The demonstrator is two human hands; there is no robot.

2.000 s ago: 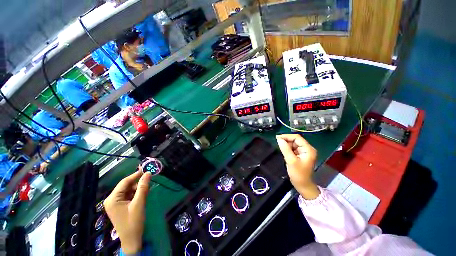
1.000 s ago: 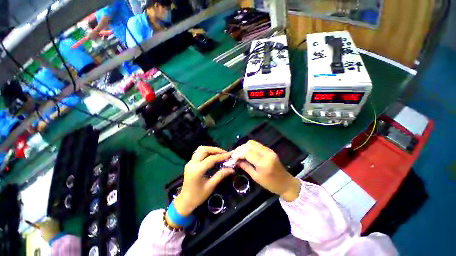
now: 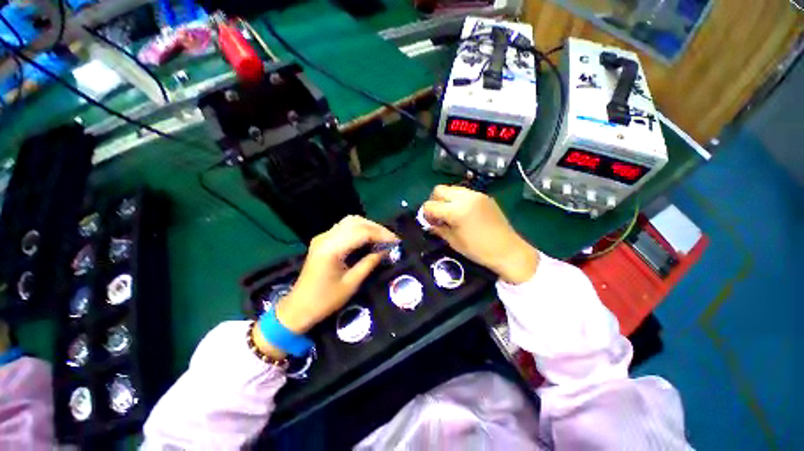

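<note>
The black component tray lies in front of me, with round silvery watch modules in its near row. My left hand is over the tray. Its thumb and fingertips are at a small silvery module in the far row; whether they grip it is unclear. My right hand is at the tray's far right part. Its fingertips are closed on a bright round watch module, mostly hidden by the fingers. The black test fixture stands behind the tray, its red handle raised at the upper left.
Two white power supplies with red digits stand at the back right. More black trays with round modules lie at the left. A red bin is at the right. Another person's pink sleeve shows at the lower left.
My hands met over the tray a second ago and are now apart, the right one farther right. Two seconds ago my left hand held a lit module near the fixture. The view has tilted down.
</note>
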